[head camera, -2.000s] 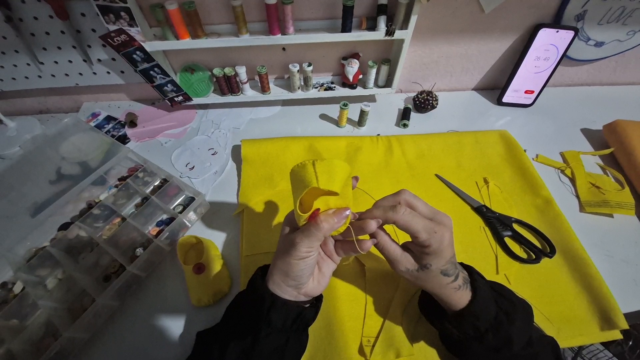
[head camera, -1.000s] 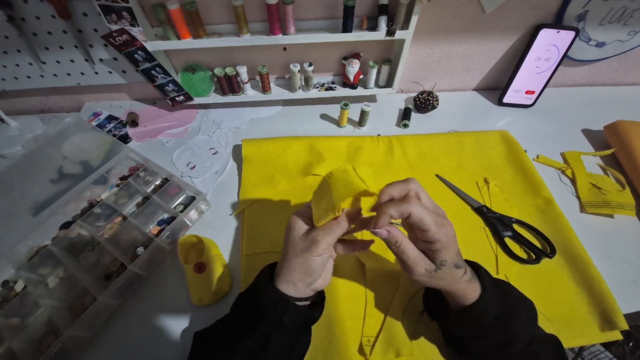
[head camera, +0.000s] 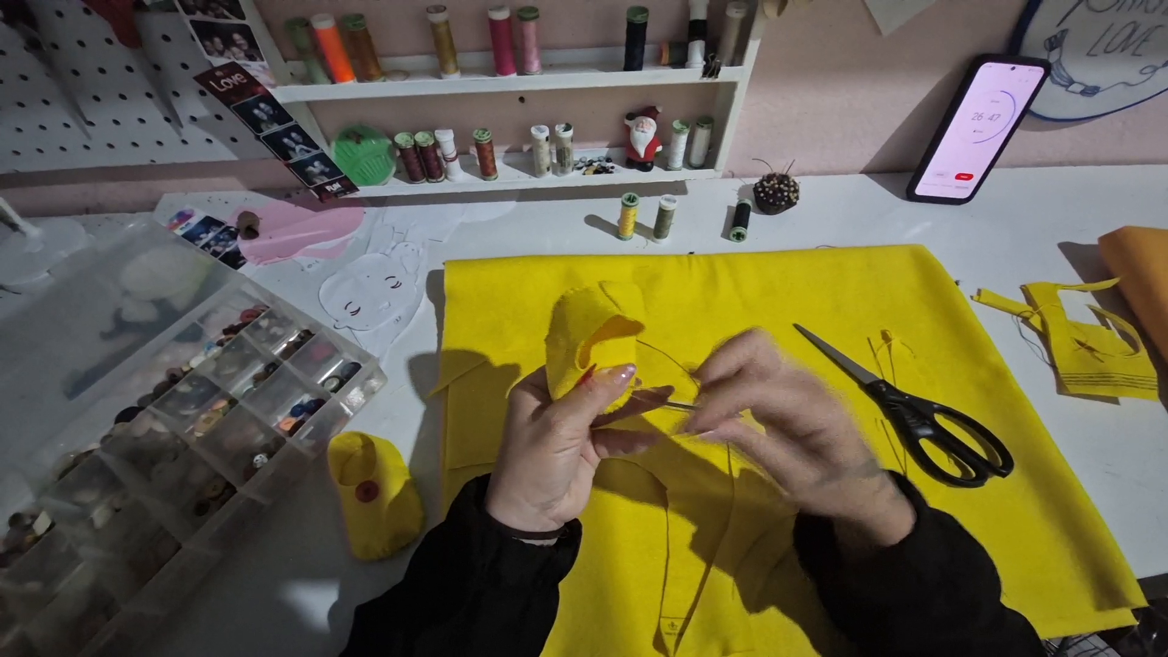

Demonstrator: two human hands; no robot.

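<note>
A small yellow felt shoe (head camera: 584, 338) is pinched in my left hand (head camera: 557, 438), its opening facing right and up. My right hand (head camera: 776, 420), blurred, has its fingertips closed on a thin sewing needle (head camera: 677, 405) just right of the shoe. A dark thread loops between the shoe and those fingers. Beneath both hands lies a large sheet of yellow felt (head camera: 785, 283) with cut pieces on it. A matching yellow felt shoe with a red button (head camera: 388, 502) rests on the table at the left. Black-handled scissors (head camera: 912, 415) lie partly spread on the felt, right of my right hand.
At the left, a clear compartment box (head camera: 265, 456) holds buttons and beads. Thread spools (head camera: 628, 217) and a dark pincushion (head camera: 776, 192) stand behind the felt. A phone (head camera: 978, 132) leans on the wall. Yellow felt scraps (head camera: 1086, 342) lie at the right, below a spool shelf (head camera: 511, 78) at the back.
The shoe's opening, turned out of sight a second ago, faces right again. My right hand has moved away from the shoe to the right.
</note>
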